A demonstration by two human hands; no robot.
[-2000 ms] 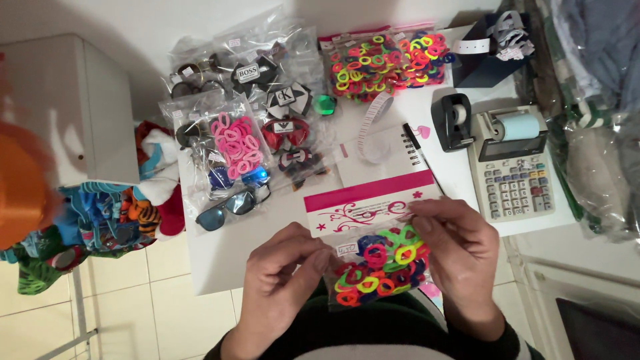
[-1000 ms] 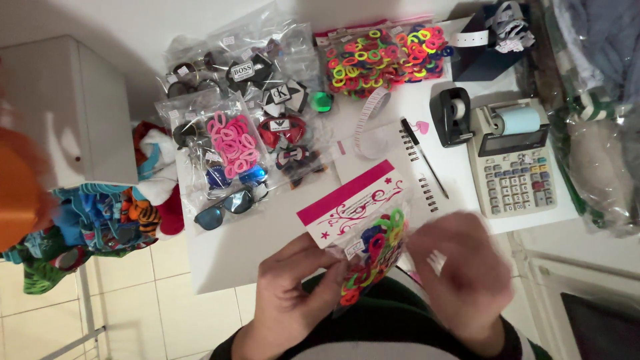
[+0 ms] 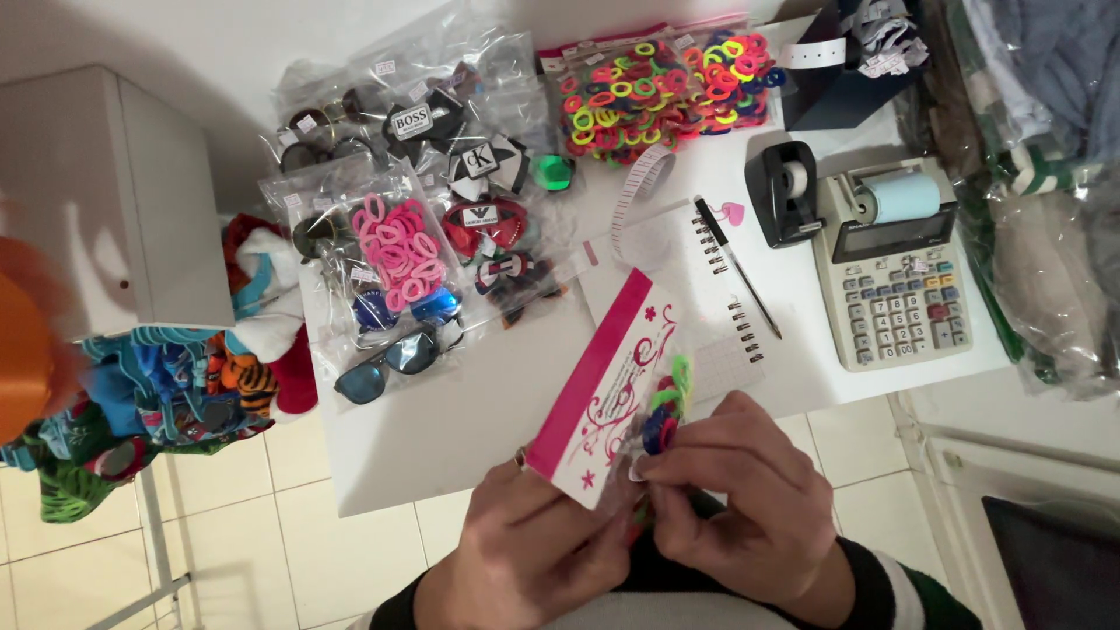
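A small clear bag of colourful hair ties (image 3: pixel 672 398) with a pink and white header card (image 3: pixel 604 394) is tilted over the near edge of the white table. My left hand (image 3: pixel 547 534) grips the bag and the lower end of its card. My right hand (image 3: pixel 744 494) pinches the bag's side between thumb and fingers, at a small whitish piece, perhaps a sticker. Both hands cover the lower part of the bag. Beyond them lie a spiral notebook (image 3: pixel 647 254) and a black-capped pen (image 3: pixel 738 267).
Bagged sunglasses (image 3: pixel 385 363), a bag of pink hair ties (image 3: pixel 402 249) and larger bags of colourful ones (image 3: pixel 665 92) cover the back and left. A curled measuring tape (image 3: pixel 632 197), tape dispenser (image 3: pixel 785 197), printing calculator (image 3: pixel 897 271) and dark box (image 3: pixel 818 101) stand rightward. Clothes hang at left.
The bag, held fairly level two seconds ago, is now steeply tilted. My right hand, apart from the bag and blurred one second ago, is back against its side.
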